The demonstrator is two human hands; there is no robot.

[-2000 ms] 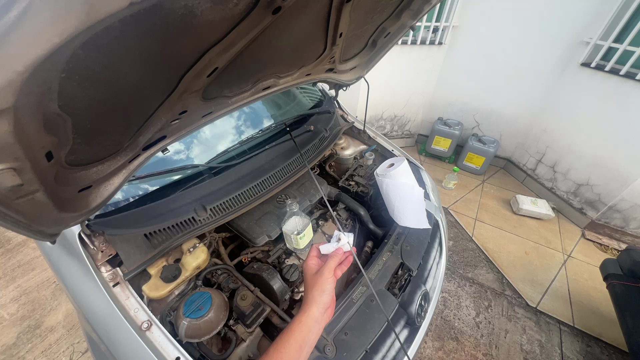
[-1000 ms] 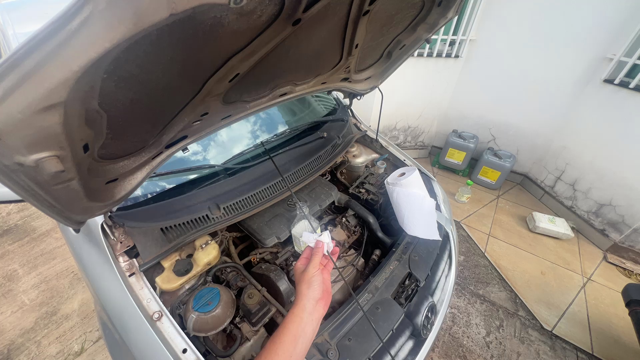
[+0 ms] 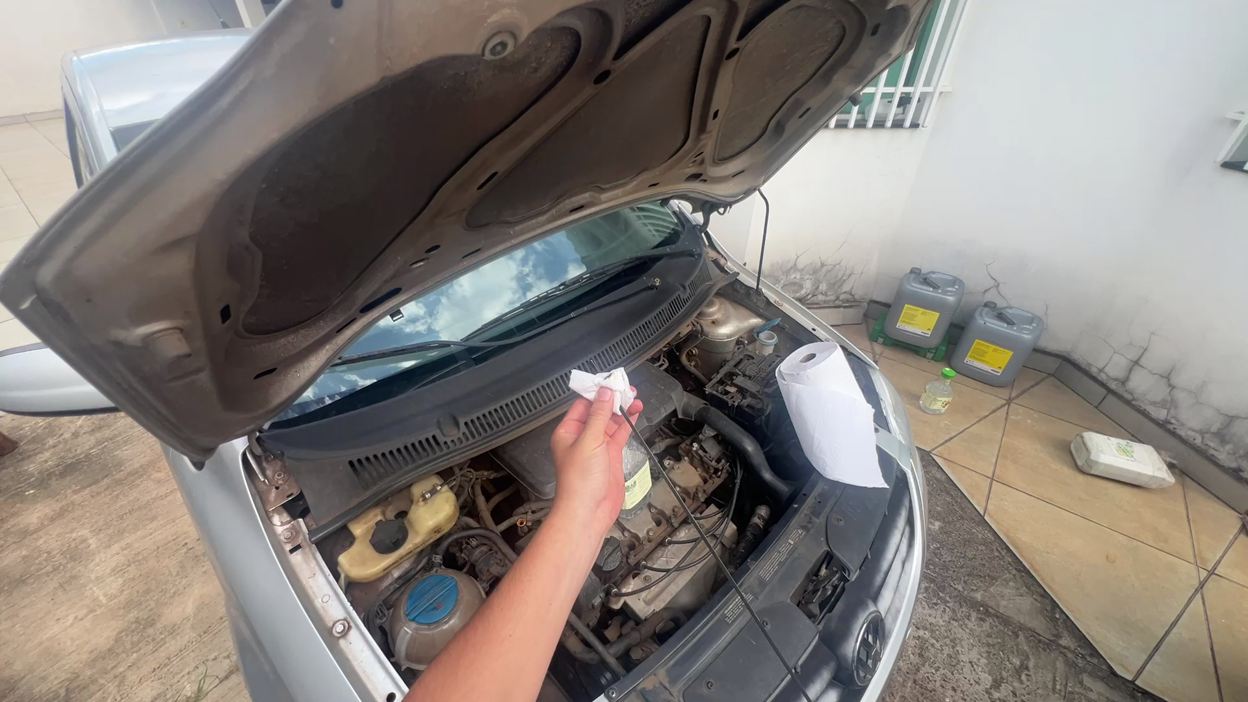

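Note:
My left hand [image 3: 590, 448] reaches up over the engine bay, its thumb and fingers pinching a crumpled white paper towel [image 3: 602, 385]. A long thin rod, apparently a dipstick [image 3: 704, 541], runs from the paper down to the lower right and leaves the frame. What holds its lower end is hidden; my right hand is out of view. Partly behind my left hand, a clear bottle with a pale label [image 3: 637, 485] stands on the engine. A paper towel roll [image 3: 829, 414] rests at the bay's front right side. The blue-capped coolant reservoir [image 3: 434, 609] is left of my forearm.
The raised hood [image 3: 458, 166] hangs over the windshield [image 3: 468, 302]. Right of the car, two grey jugs [image 3: 996, 343], a green-capped bottle [image 3: 937, 392] and a white package [image 3: 1121, 458] lie or stand on floor tiles by a cracked white wall [image 3: 1033, 185].
My left hand and the paper have moved up along the thin rod. The rod's upper end showed beyond the paper before; now the paper covers it. The view has shifted.

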